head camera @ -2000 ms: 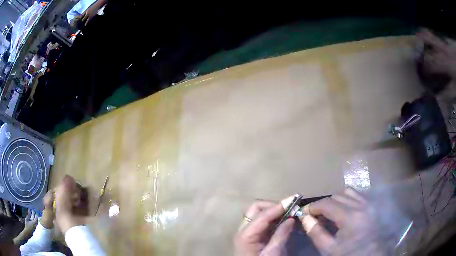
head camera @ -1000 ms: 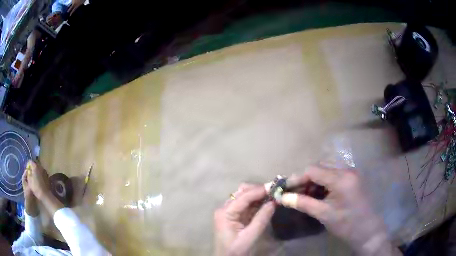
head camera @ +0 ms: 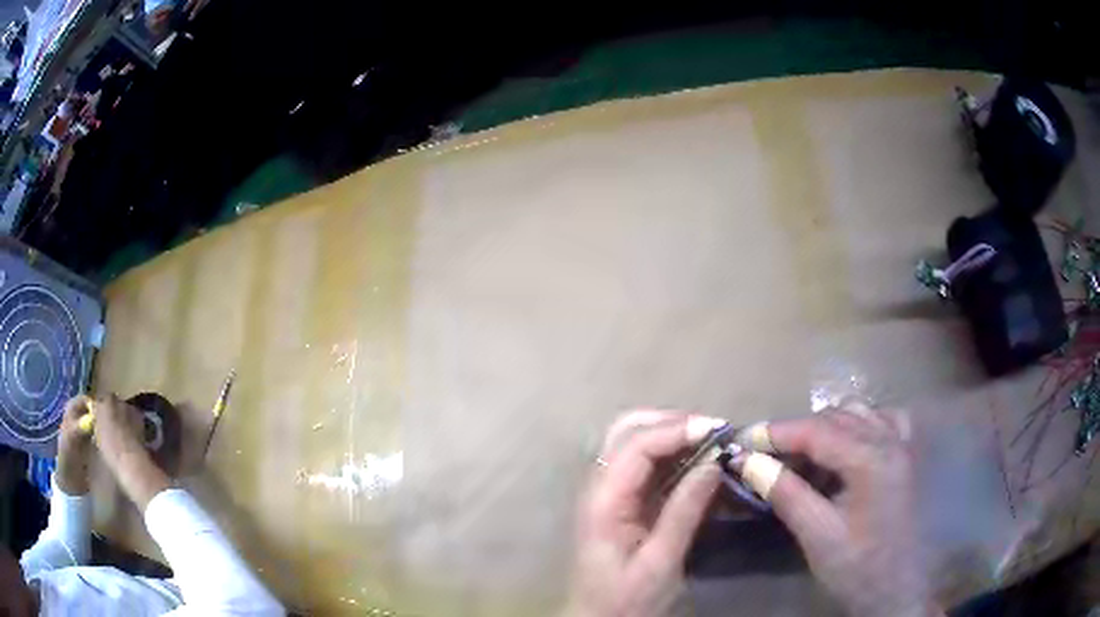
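Note:
My left hand (head camera: 651, 518) and my right hand (head camera: 832, 494) meet at the lower right of centre, with pale yellowish covers on fingertips. My left fingertips hold a small narrow circuit board (head camera: 706, 448). My right fingertips pinch a tiny pale connector (head camera: 726, 457) against it, with thin leads bending below. Whether the plug is seated cannot be told. A black housing (head camera: 742, 550) sits under my hands, largely hidden by them.
Two black housings stand at the right, the nearer one (head camera: 1011, 295) with a wired board at its side. Wired boards with red leads (head camera: 1089, 362) lie beyond it. A co-worker's hands (head camera: 115, 434) hold a yellow item at left, by a dark housing, a slim tool (head camera: 221, 404) and a fan (head camera: 42, 362).
The small board has turned from a bunched view to a slanted edge view between my fingertips. The far right housing, earlier under another person's hand, stands free. The co-worker's hands have shifted near the left housing.

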